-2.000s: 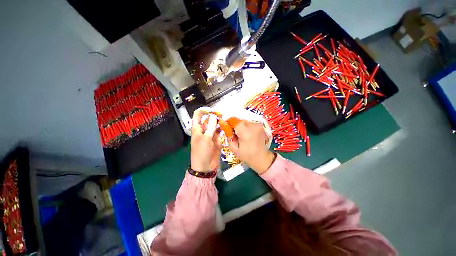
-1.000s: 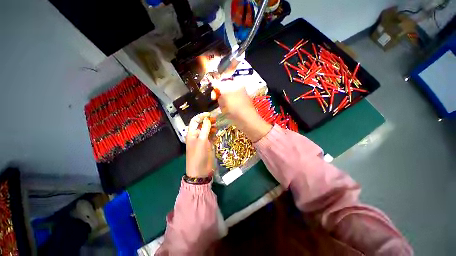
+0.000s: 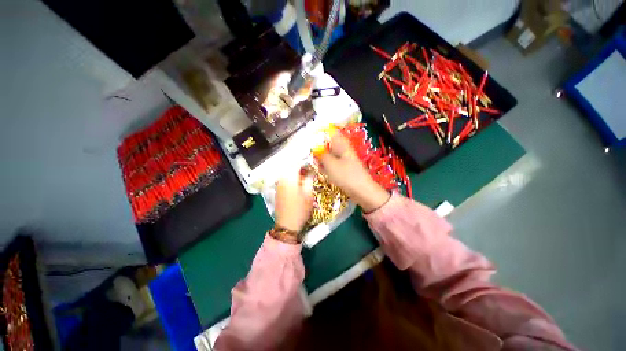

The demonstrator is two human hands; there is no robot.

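Observation:
My left hand (image 3: pixel 294 199) is over the left edge of the bag of gold terminals (image 3: pixel 328 203), blurred; its fingertips are washed out by glare. My right hand (image 3: pixel 341 164), with orange finger covers, is over the back of the bag, beside the loose heap of red leads (image 3: pixel 374 161); what its fingers hold cannot be told. The crimping machine's white base (image 3: pixel 336 110) stands just behind the hands, and its die area (image 3: pixel 278 103) is brightly lit by the gooseneck lamp (image 3: pixel 299 81).
The right black tray (image 3: pixel 429 154) holds scattered red leads with gold ends. The left black tray (image 3: pixel 199 223) holds red leads in dense rows (image 3: pixel 168 164). A small white block (image 3: pixel 445 208) lies on the green mat (image 3: pixel 480 161). A cardboard box (image 3: pixel 535 27) is on the floor.
My right hand has come back from the lit die area to the bag and lead heap. My left hand has moved slightly right, over the bag's left edge.

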